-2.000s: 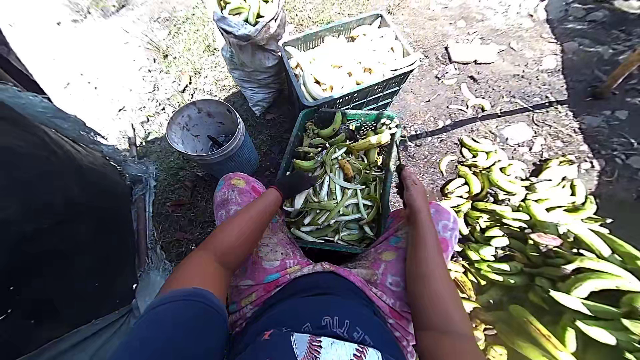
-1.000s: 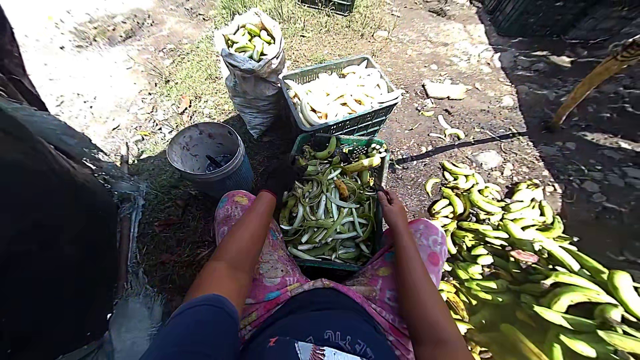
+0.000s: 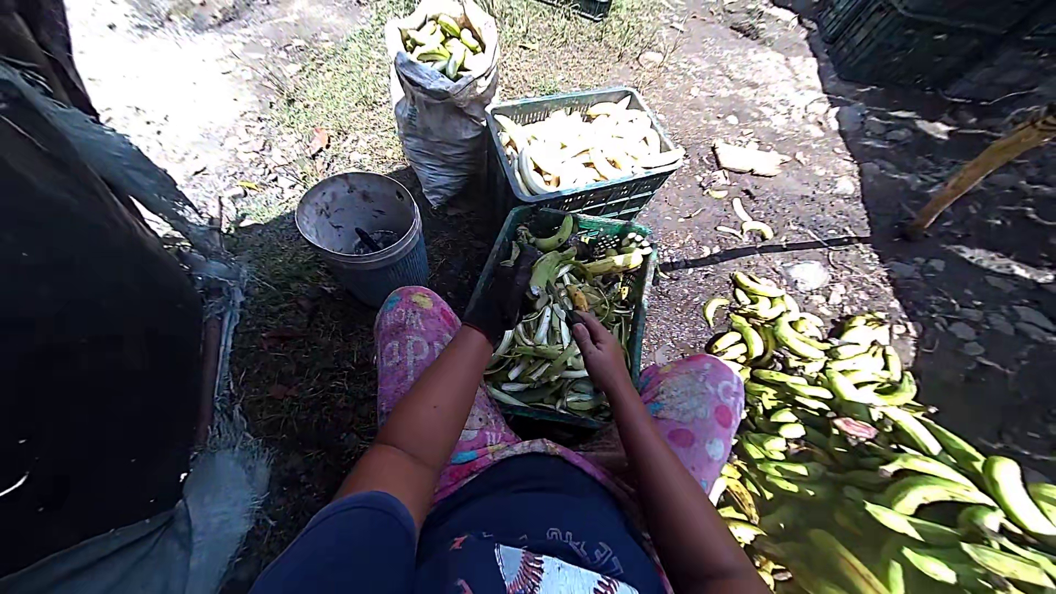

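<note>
A green plastic crate (image 3: 643, 307) full of plantain peels (image 3: 536, 363) stands between my knees. My left hand (image 3: 505, 290), in a dark glove, is over the crate's left side against a green plantain (image 3: 548, 269); its fingers are hard to make out. Bare, my right hand (image 3: 601, 351) is over the middle of the peels with its fingers bent around something small and dark, which I cannot make out. Behind this crate, a second crate (image 3: 577, 200) holds peeled plantains (image 3: 587, 148).
Left of the crates are a bucket (image 3: 375, 268) with a dark object inside and a woven sack (image 3: 437, 140) of green plantains. Unpeeled plantains (image 3: 833, 388) lie heaped on the ground at right. A wooden pole (image 3: 982, 169) and dark crates (image 3: 907, 41) are at the upper right.
My right hand has moved left, from the crate's right edge to over the peels. My left hand stays at the crate's left side.
</note>
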